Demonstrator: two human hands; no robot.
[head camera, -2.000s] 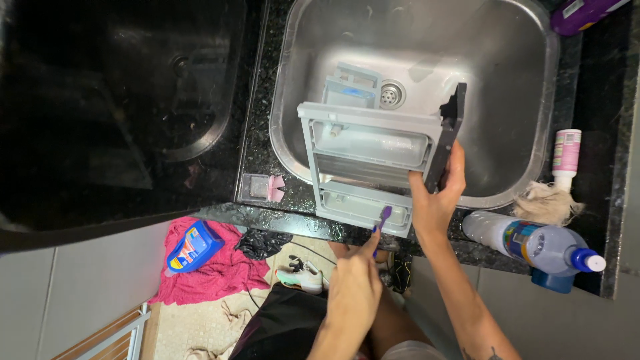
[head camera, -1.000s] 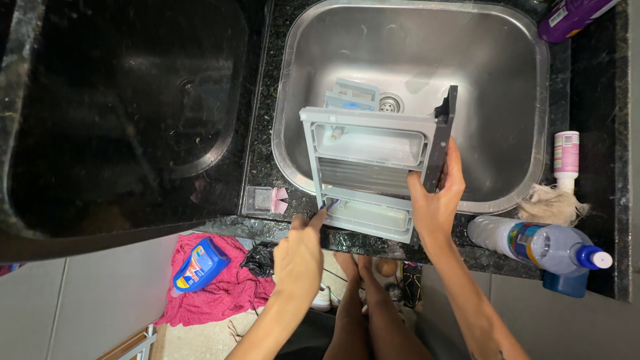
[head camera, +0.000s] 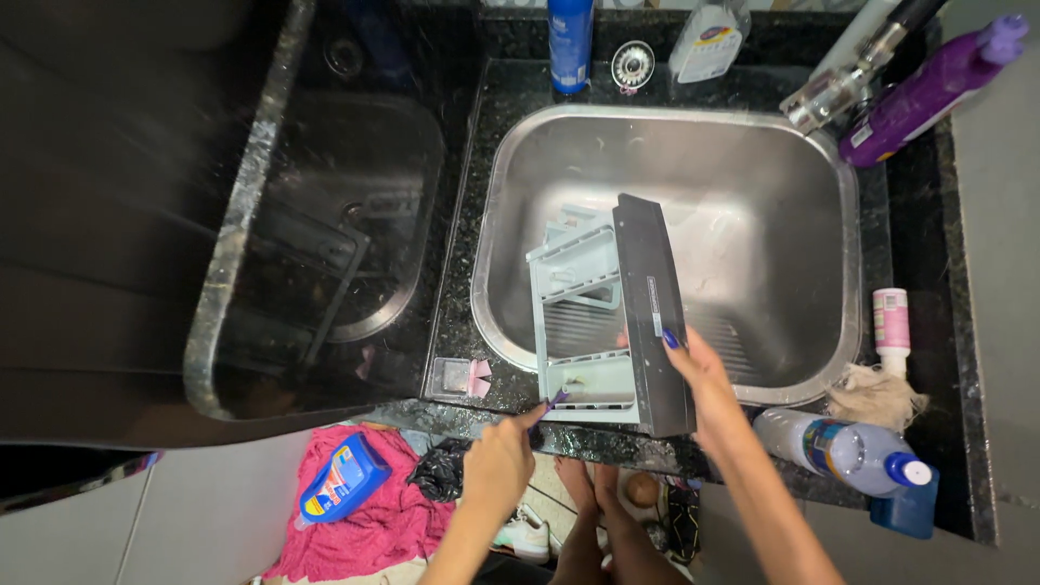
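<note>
My right hand (head camera: 705, 382) grips the dark front panel (head camera: 654, 325) of a pale grey plastic drawer, thumb on its outer face. The drawer's frame (head camera: 539, 325) is tilted over the near left part of the sink, its near end above the counter edge. My left hand (head camera: 500, 455) is shut on a small purple brush (head camera: 559, 397), whose head is at the near compartment (head camera: 597, 382). Another pale plastic part (head camera: 578, 216) lies in the sink behind the drawer, partly hidden by it.
The steel sink (head camera: 772, 187) is set in a black granite counter (head camera: 455, 325). A small clear tray (head camera: 451, 378) lies left. A blue can (head camera: 570, 49), clear bottle (head camera: 711, 41), strainer (head camera: 632, 65), faucet (head camera: 829, 93) and purple bottle (head camera: 918, 97) stand behind. Right are a pink-labelled bottle (head camera: 891, 321), fibres (head camera: 873, 398) and a blue-capped bottle (head camera: 845, 451).
The drawer has been turned, so its dark front panel now shows its outer face. My left hand has kept the brush near the drawer's near compartment. The view takes in more behind the sink.
</note>
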